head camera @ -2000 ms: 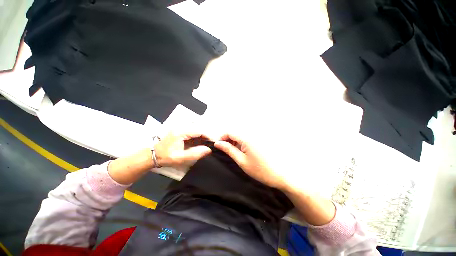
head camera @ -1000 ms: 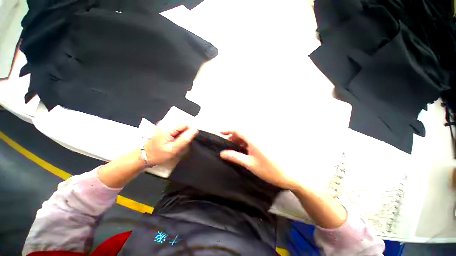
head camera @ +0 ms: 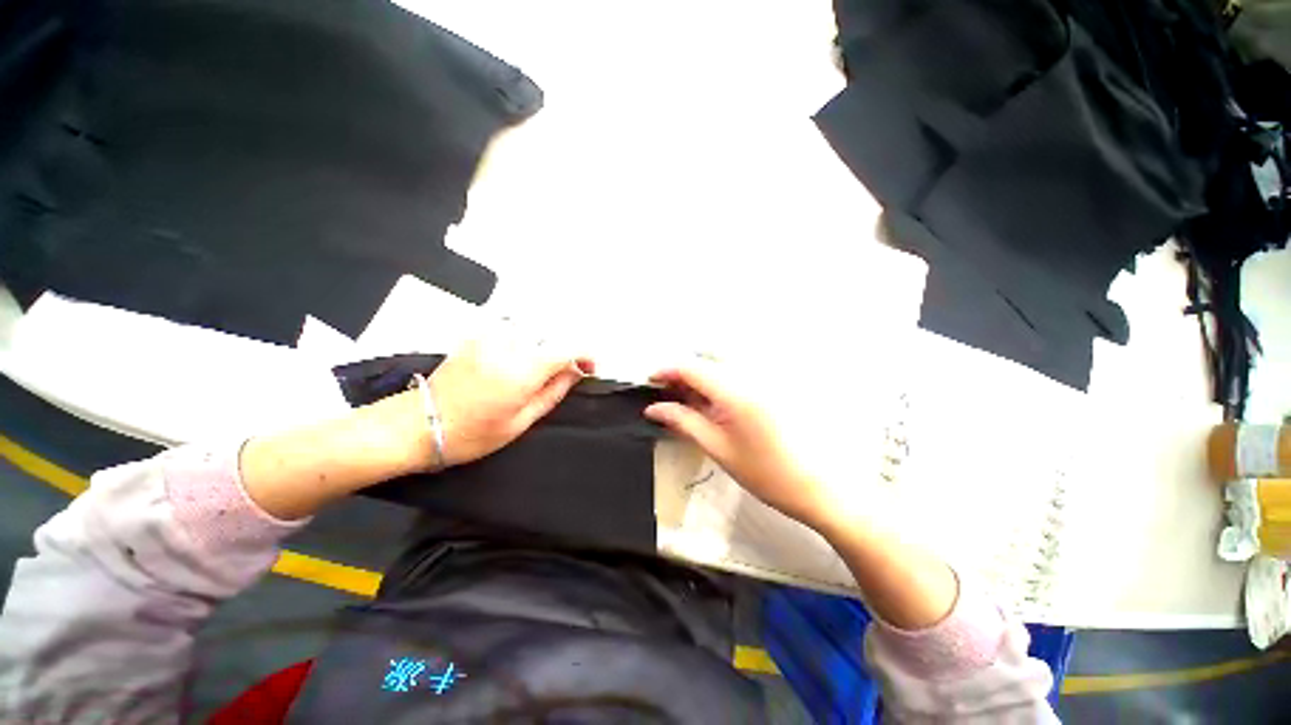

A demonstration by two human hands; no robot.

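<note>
A black cut panel [head camera: 545,475] lies at the table's front edge, partly hanging over it above my lap. Its left end sticks out beyond my left wrist, and its right end is a straight edge below my right hand. My left hand [head camera: 496,397] pinches the panel's far edge between thumb and fingers. My right hand [head camera: 729,432] pinches the same edge near its right corner. A narrow band of the edge shows between the two hands. My left palm and wrist hide part of the panel.
A pile of black panels [head camera: 241,156] lies on the white table [head camera: 680,184] at the left, another pile [head camera: 1005,198] at the right. Black strips [head camera: 1225,305] dangle at far right. Orange, yellow and white spools or containers [head camera: 1253,489] sit at the right edge. A blue thing [head camera: 821,659] is below the table.
The panel has moved left between my hands, and its left end and right edge now show. My hands are farther apart than at first. The view has shifted right, bringing the spools or containers in.
</note>
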